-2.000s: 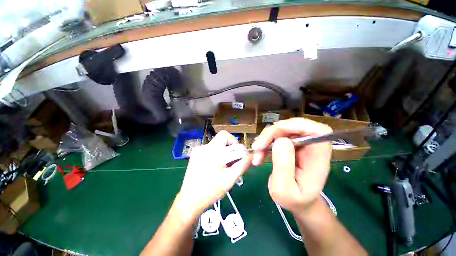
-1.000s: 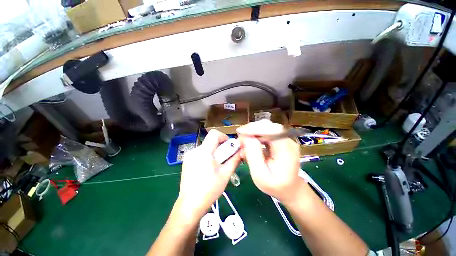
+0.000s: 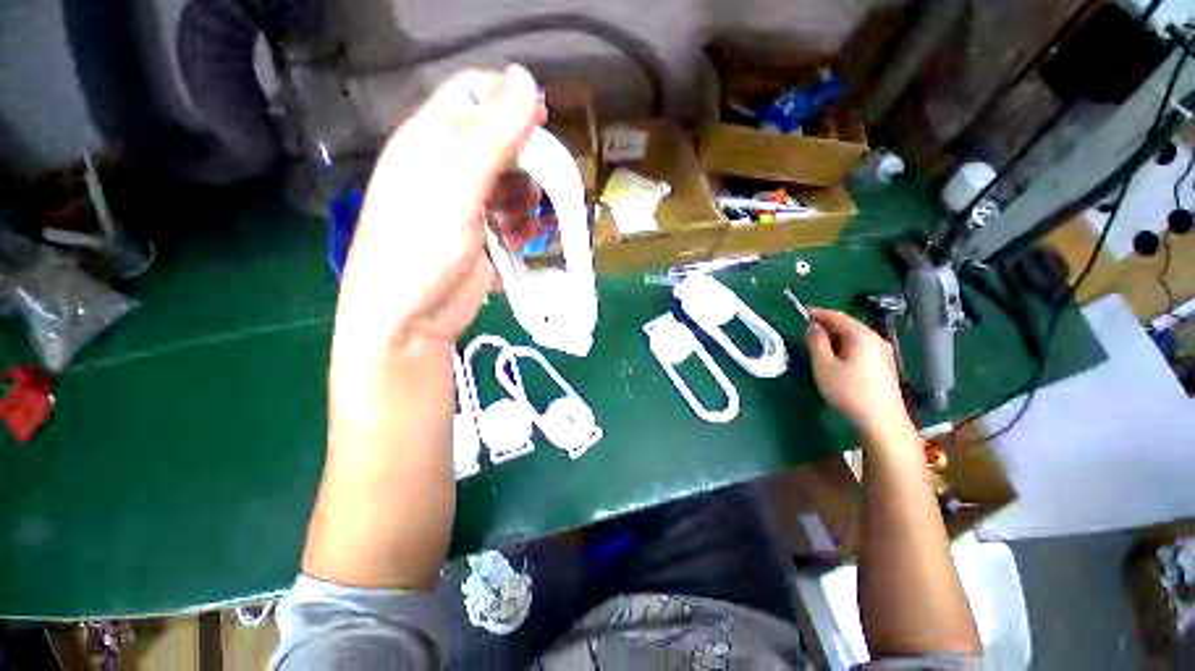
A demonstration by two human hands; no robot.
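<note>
My left hand [image 3: 426, 216] is raised at centre left, with its fingers closed on a white loop housing [image 3: 566, 262]; the fingers hide its upper end. My right hand [image 3: 854, 371] is low over the bench at the right and holds a thin metal tool [image 3: 797, 307], perhaps tweezers, pointing up and left. Several white loop units [image 3: 564, 417] lie side by side below my left hand. More white loops [image 3: 695, 370] lie between my two hands.
Open cardboard boxes [image 3: 786, 155] stand along the back. A grey electric screwdriver [image 3: 932, 328] with a cord lies at the right. A small white ring [image 3: 803, 268] lies near the boxes. A red item [image 3: 26, 402] and a clear bag [image 3: 66, 308] are at far left.
The view has turned down and to the right. My hands, earlier together, are now apart. My left hand holds the housing up; my right hand has moved down to the right with the thin tool.
</note>
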